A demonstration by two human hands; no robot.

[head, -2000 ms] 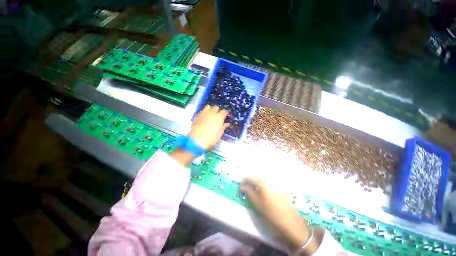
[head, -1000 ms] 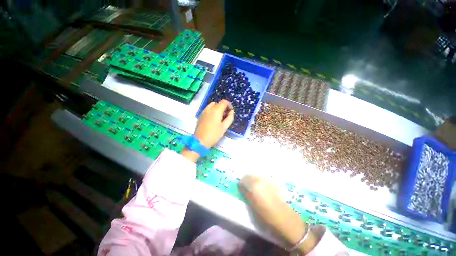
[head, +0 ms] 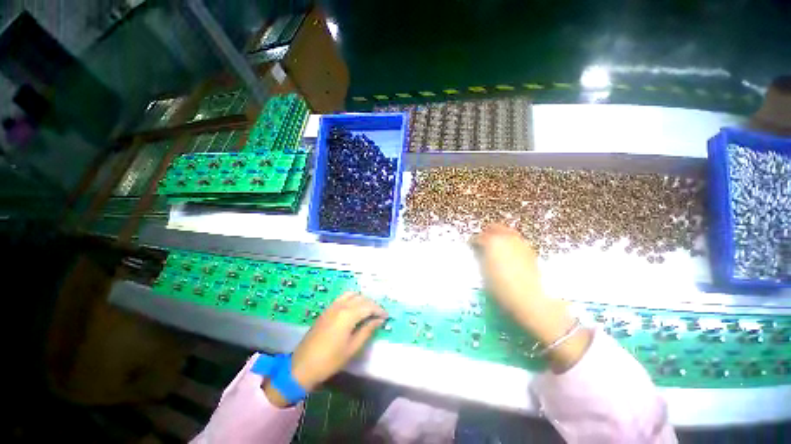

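Observation:
A long row of green circuit boards (head: 251, 284) lies in the rail nearest me. My left hand (head: 340, 334), with a blue wrist strap, is over the boards, fingers bent down at the board surface; a small dark part seems to be at its fingertips. My right hand (head: 512, 269), with a thin bracelet, reaches across the boards to the near edge of the loose copper-brown components (head: 572, 204); its fingertips are blurred by glare and what they hold cannot be told. The blue bin of dark components (head: 357, 182) stands left of the copper spread.
Stacked green boards (head: 230, 176) lie left of the dark-parts bin. A brown block of parts in rows (head: 468, 126) lies behind the spread. A blue bin of silvery parts (head: 763, 217) is at the right. The pale metal rail edge (head: 451, 368) runs along my side.
My left hand has left the dark-parts bin and come down to the boards. My right hand has moved from the boards up to the copper-brown spread. The view has turned.

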